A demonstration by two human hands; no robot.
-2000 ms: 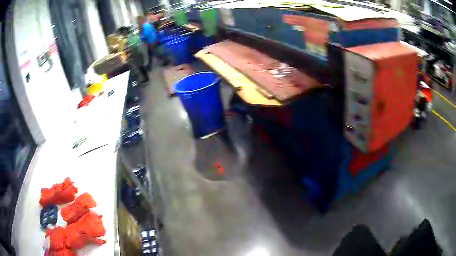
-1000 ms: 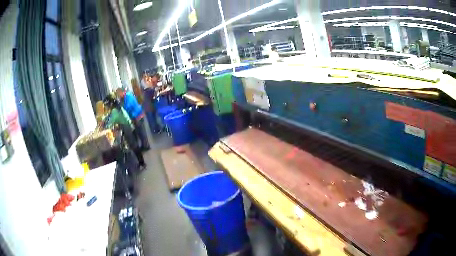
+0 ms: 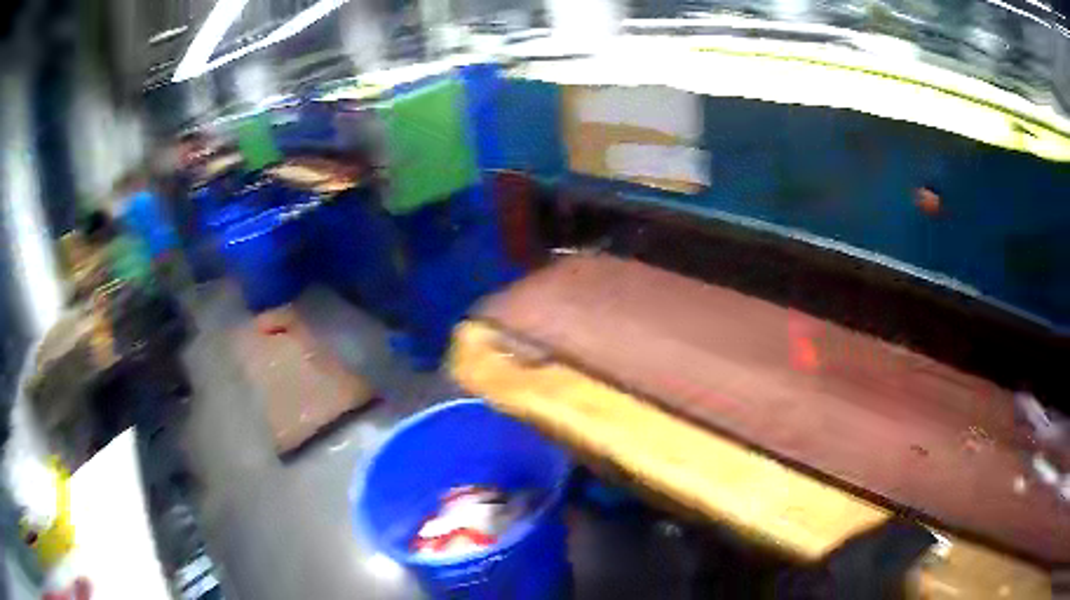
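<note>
Neither of my hands is clearly in view. The press's reddish-brown cutting board (image 3: 681,340) lies in front and to the right, with a pale yellow wooden ledge (image 3: 657,451) along its near side. Small white pieces (image 3: 1038,451) lie at the board's right end, and a blurred red spot shows near its middle. A round blue scrap bin (image 3: 469,469) stands by the ledge's left end, with white and red offcuts (image 3: 469,522) inside. The picture is blurred.
A flat brown board (image 3: 299,381) lies on the aisle floor. More blue bins (image 3: 270,258) and a green panel (image 3: 428,143) stand beyond. A person in blue (image 3: 150,223) is at the far left. The white table's end (image 3: 117,516) and a yellow object (image 3: 49,510) are lower left.
The view has moved forward and turned toward the press. The board and bin appear nearer, the bin's contents now show, and the white table has slid toward the lower left.
</note>
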